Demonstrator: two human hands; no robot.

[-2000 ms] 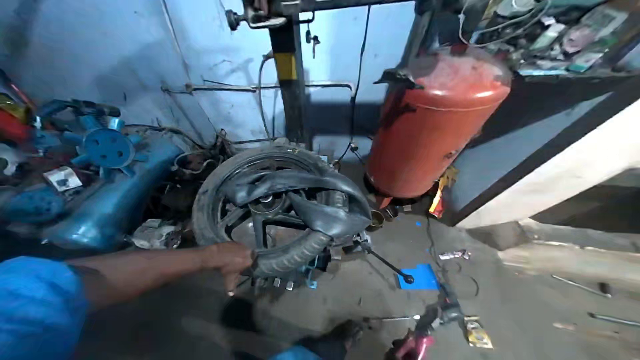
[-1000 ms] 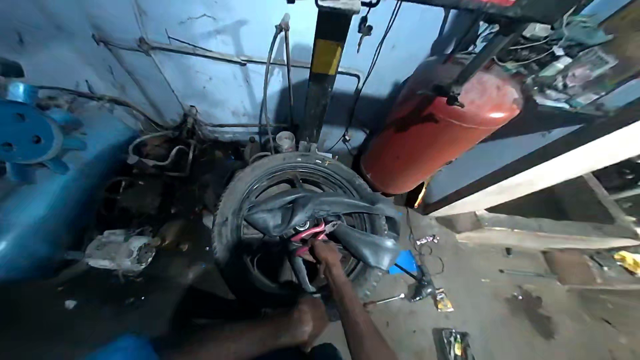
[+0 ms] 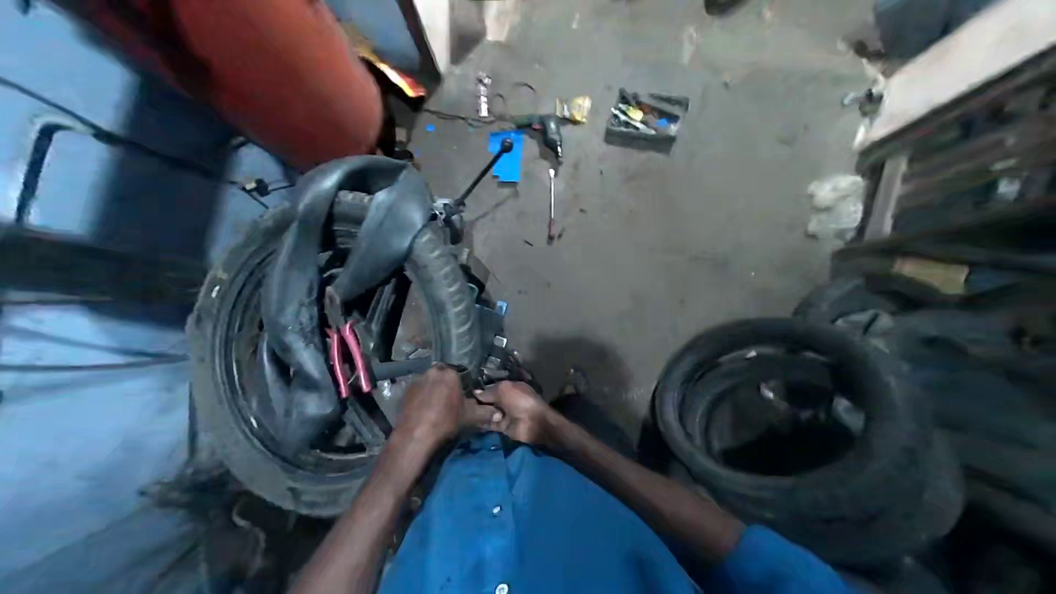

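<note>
A motorcycle wheel with its tyre (image 3: 206, 346) lies flat at the left. Over it is draped a flattened black rubber inner tube (image 3: 297, 313). Red-handled pliers (image 3: 348, 356) rest on the wheel beside the tube. My left hand (image 3: 437, 400) is curled at the tyre's near right edge, close to my right hand (image 3: 516, 408). Both are drawn together just above my blue shirt, their fingers bent around something small or against the tyre edge; what is between them cannot be made out.
A red air tank (image 3: 280, 78) stands beyond the wheel. On the floor lie a power drill (image 3: 544, 132), a blue sheet (image 3: 506, 157), a long metal tool (image 3: 552, 202) and an open box of small tools (image 3: 648, 120). Stacked tyres (image 3: 685, 396) are at the right, near a shelf (image 3: 907, 247).
The view has swung to the right. My hands have moved off the middle of the wheel to its near edge. The pliers, at my hand a second ago, now lie free on the wheel.
</note>
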